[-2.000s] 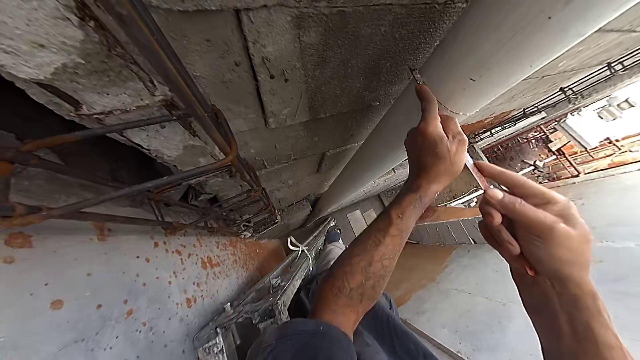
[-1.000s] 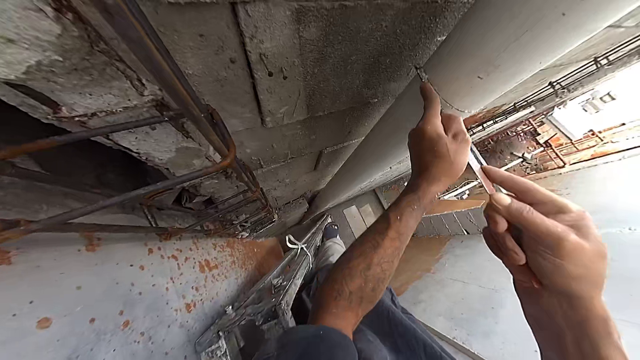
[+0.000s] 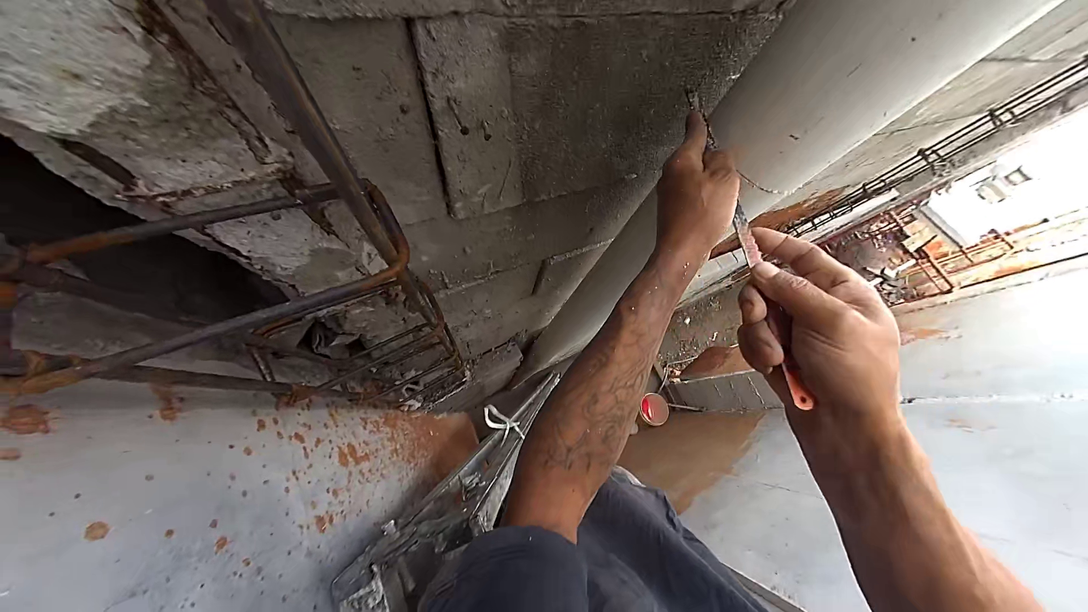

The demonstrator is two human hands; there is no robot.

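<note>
A long narrow saw-like blade (image 3: 742, 225) lies across a large pale plastic pipe (image 3: 820, 102), close to the concrete block wall. My left hand (image 3: 697, 191) grips its far part, with a finger extended along it towards the tip. The fingers of my right hand (image 3: 824, 314) pinch its near part, and an orange handle end (image 3: 797, 388) shows below them. Part of the blade is hidden behind my left hand. From beside that hand a thin curved line, a cut or a wire, runs over the pipe; I cannot tell which.
Rusty rebar cages (image 3: 340, 293) jut out at the left beside broken concrete (image 3: 76, 64) and a dark opening. Below is a splattered grey surface (image 3: 170, 493). A frame with a tied white strip (image 3: 503, 422) stands by my legs. A small round red container (image 3: 654, 409) sits lower down.
The red container has come into sight, and the foot seen earlier is hidden now. Both hands keep their hold on the blade. The view has shifted slightly.
</note>
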